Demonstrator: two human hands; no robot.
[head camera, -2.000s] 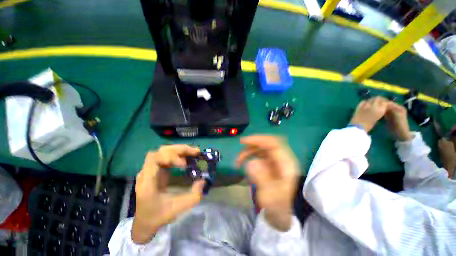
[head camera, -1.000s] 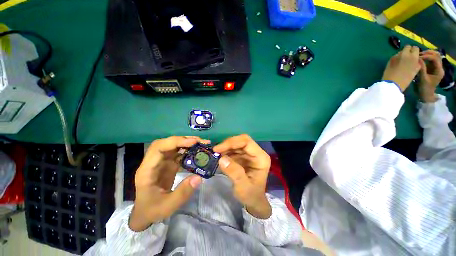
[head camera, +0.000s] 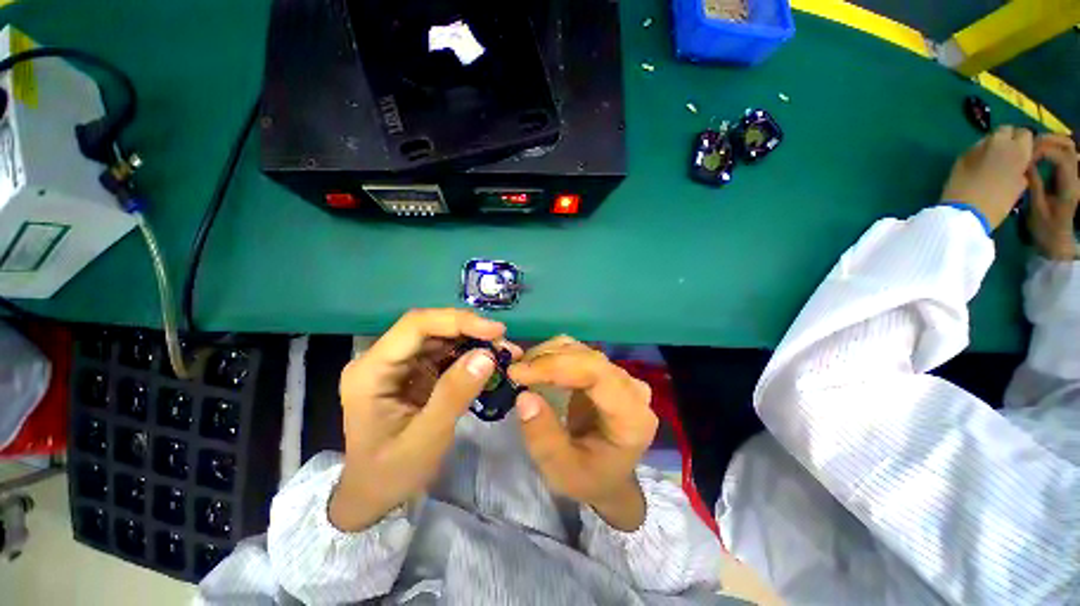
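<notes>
A small black round-edged unit with a green centre (head camera: 494, 400) is held between my two hands, in front of the bench's front edge. My left hand (head camera: 415, 408) is shut on it, with the thumb over its face hiding part of it. My right hand (head camera: 580, 414) pinches its right side with thumb and fingertips; whether a tiny part is between the fingertips cannot be told. A second unit with a silver rim and a white centre (head camera: 492, 284) lies on the green mat between my hands and the press.
The black press base (head camera: 284, 130) stands ahead, with a white scrap (head camera: 456, 44) on its plate. Two dark units (head camera: 732, 144) and a blue bin (head camera: 732, 36) are right of it. A white box (head camera: 59, 178) is left, a blister tray (head camera: 166, 456) lower left. Another person's hands (head camera: 1007, 178) work at right.
The silver-rimmed unit has appeared on the mat since the oldest frame. My right hand has come in to hold the black unit, and my left thumb has moved over its face.
</notes>
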